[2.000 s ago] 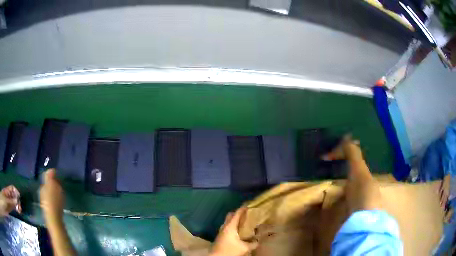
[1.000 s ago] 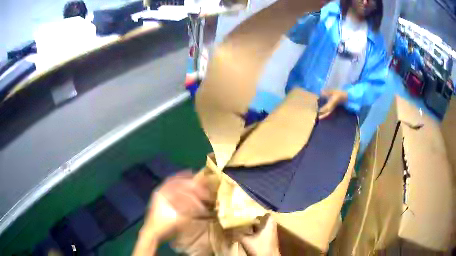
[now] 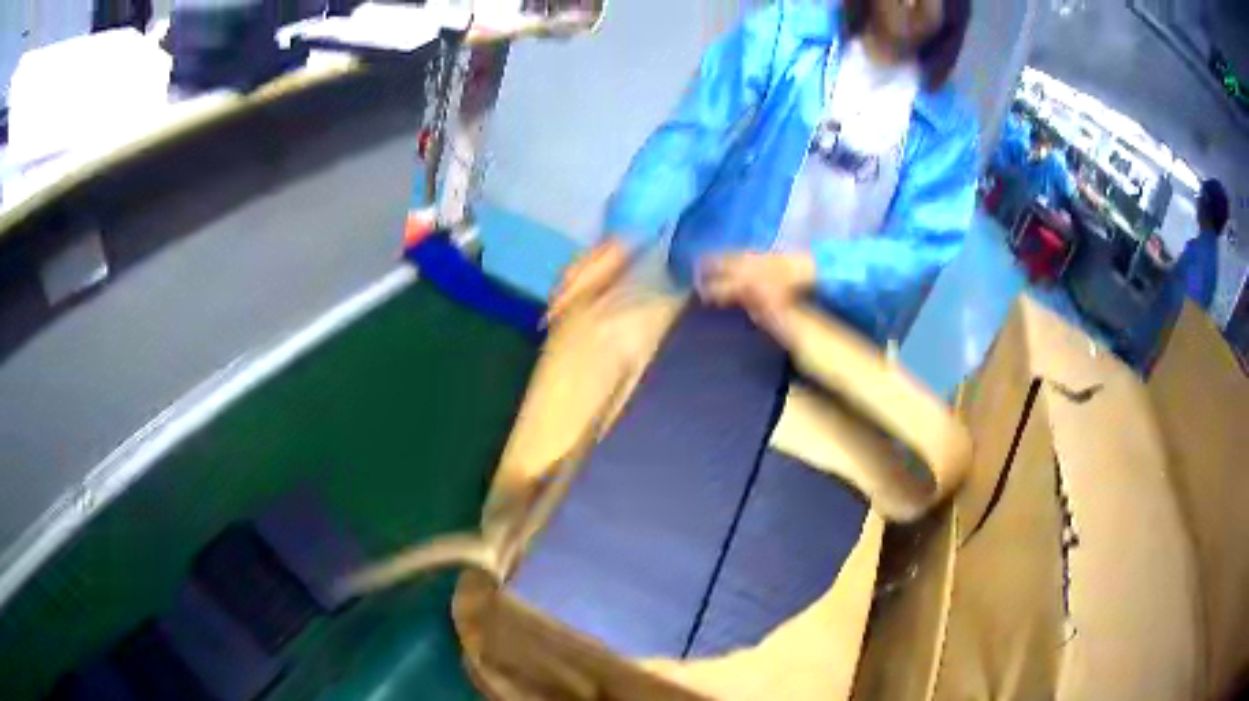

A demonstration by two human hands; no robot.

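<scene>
A large brown shipping carton (image 3: 808, 674) stands open in front of me, packed with navy gift boxes (image 3: 658, 507) that show as flat dark panels with a narrow gap between two rows. Its left flap (image 3: 582, 370) stands up. A torn flap (image 3: 877, 411) curls over the right side and is blurred. A thin torn strip (image 3: 425, 559) sticks out to the left over the belt. Neither of my hands is in the picture. The two hands at the carton's far edge belong to another person.
A person in a blue smock (image 3: 877, 178) stands behind the carton. The green belt (image 3: 370, 411) runs at left, with a box lid (image 3: 308, 541) and a black box base (image 3: 254, 582) on it. A blue strip (image 3: 480, 295) crosses its far end. Another brown carton (image 3: 1123, 548) stands at right.
The view has turned right to the carton. My hands were on its torn near flaps and are now out of the picture. The carton's opening is wider, and the other person's hands hold its far flaps.
</scene>
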